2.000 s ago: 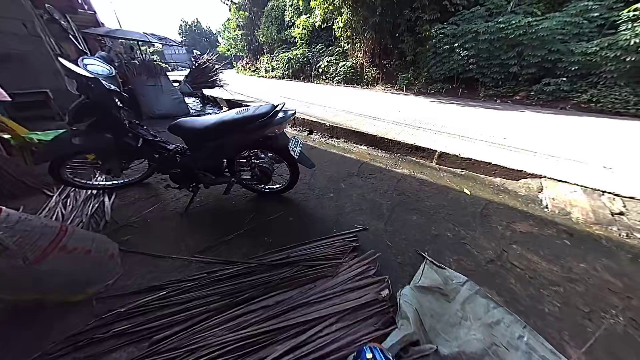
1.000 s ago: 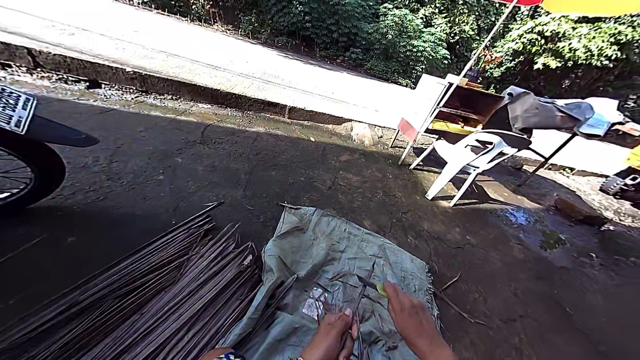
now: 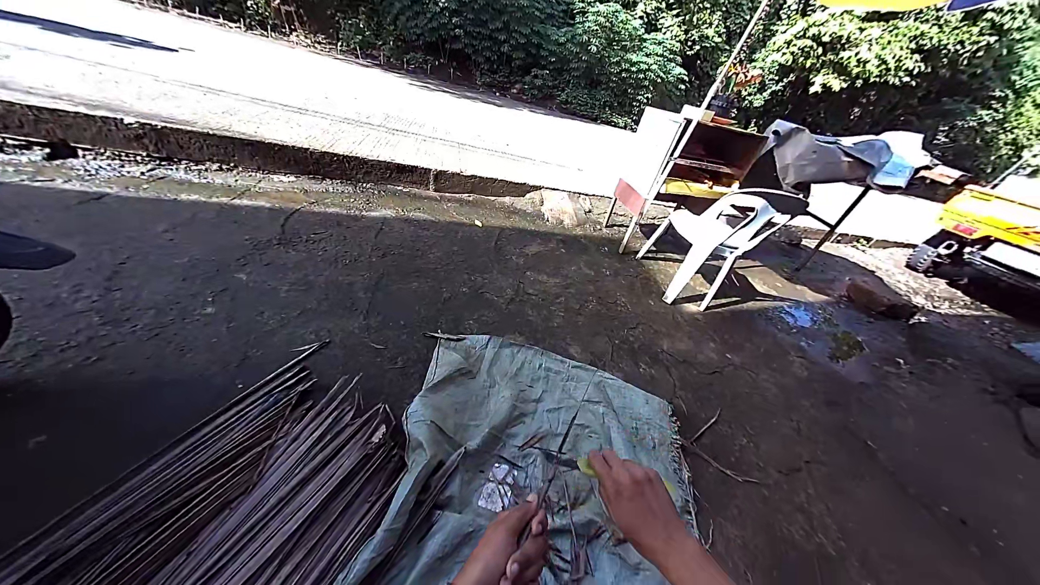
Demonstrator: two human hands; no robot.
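Observation:
My left hand (image 3: 520, 540) grips a thin, dark strip of dried palm leaf (image 3: 571, 424) that points up and away from me. To its right, my right hand (image 3: 638, 500) is closed on the yellow-green handle of a knife (image 3: 585, 466), and the dark blade lies against the strip. Both hands are above a grey-green woven sack (image 3: 504, 390) spread on the ground, with leaf scraps and a pale printed patch on it. A large pile of dried palm leaves (image 3: 268, 487) lies left of the sack.
A white plastic chair (image 3: 723, 236) stands at the upper right, beside a wooden cabinet (image 3: 707, 154) and a cloth-covered table (image 3: 837, 158). Farther right is a yellow vehicle (image 3: 995, 215). A concrete curb (image 3: 268, 158) borders the road. Part of a motorcycle (image 3: 32, 250) shows at left.
The view has swung right from the motorcycle, bringing both hands into sight. Since one second ago, they remain over the sack, with the strip and knife still held.

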